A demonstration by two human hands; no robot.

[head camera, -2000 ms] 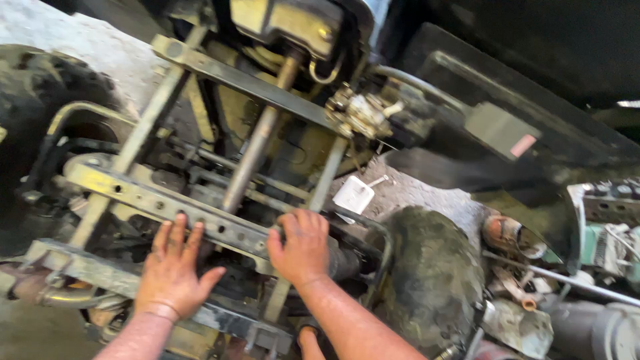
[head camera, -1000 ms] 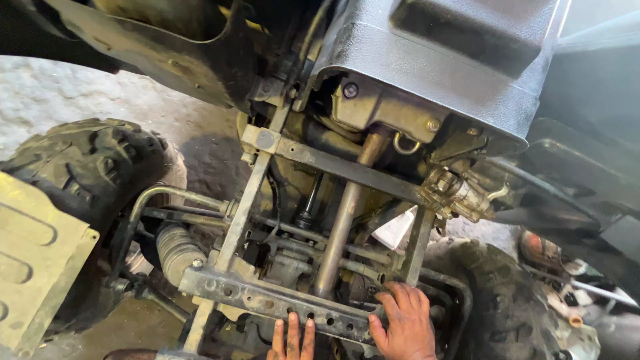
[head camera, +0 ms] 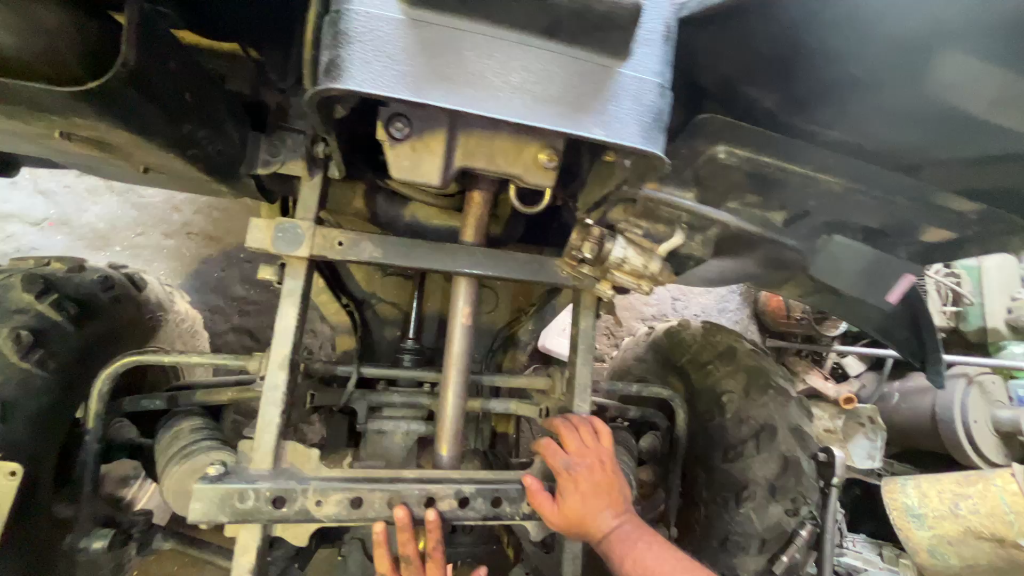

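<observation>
Across the lower middle of the view runs a metal crossbar with a row of holes (head camera: 300,502), part of a vehicle's frame. My left hand (head camera: 412,548) rests its spread fingertips on the bar's lower edge; the palm is cut off by the bottom of the view. On the bar's right end lies my right hand (head camera: 582,484), fingers slightly curled over it beside the right frame rail (head camera: 582,352). Whether it grips the bar cannot be told. Between the rails a steel shaft (head camera: 458,344) rises to a housing (head camera: 472,148). A second crossbar (head camera: 416,254) spans the rails higher up.
Knobby tires stand at left (head camera: 56,384) and right (head camera: 720,424). A brake master cylinder-like metal part (head camera: 616,256) sits at the right rail's top. Dark plastic fenders and a grey plastic cover (head camera: 496,72) hang above. A wrench (head camera: 830,504) and mixed metal parts lie at right.
The view has shifted over the frame. Both hands remain at the holed crossbar; compared with two seconds ago, less of my left hand is in view.
</observation>
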